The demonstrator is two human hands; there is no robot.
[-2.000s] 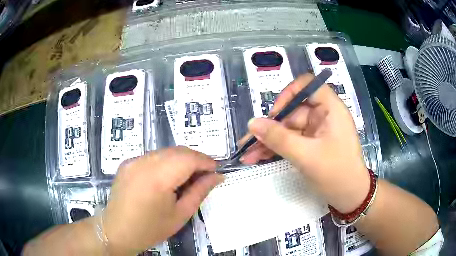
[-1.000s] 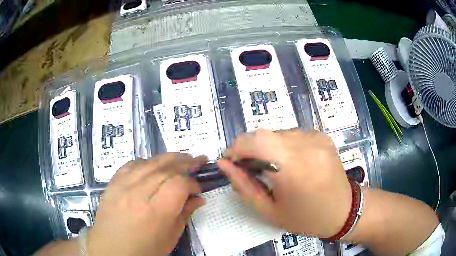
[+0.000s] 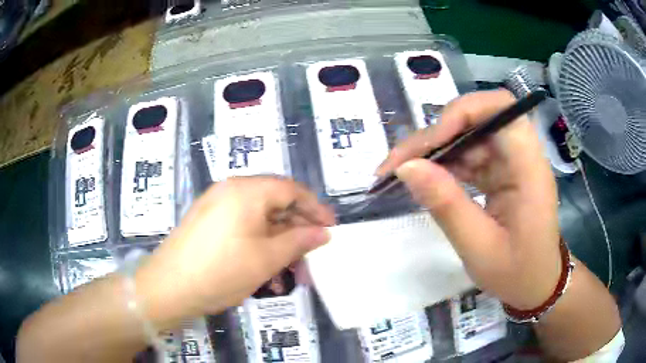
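My right hand (image 3: 489, 191) holds a slim black pointed tool (image 3: 489, 127) like a pen, its tip near the lower edge of a white retail pack (image 3: 347, 135). My left hand (image 3: 241, 234) pinches the upper left corner of a white label sheet (image 3: 389, 266), which lies over the front row of packs. Rows of tiny marks show along its top edge. The packs sit in a clear blister tray (image 3: 191, 170), each back-row pack with a black oval over a red band. Whether a sticker is on the tip is too small to tell.
A round fan (image 3: 602, 106) stands at the right, with a perforated white cylinder (image 3: 522, 81) beside it and a white cable (image 3: 598, 205) on the dark green surface. A grey strip (image 3: 283, 32) and worn brown board (image 3: 78, 78) lie behind the tray. Another tray's edge shows at the top.
My right hand has moved right and away from my left hand, with the black tool now in plain view. The sheet's upper part shows more. The whole view has shifted slightly.
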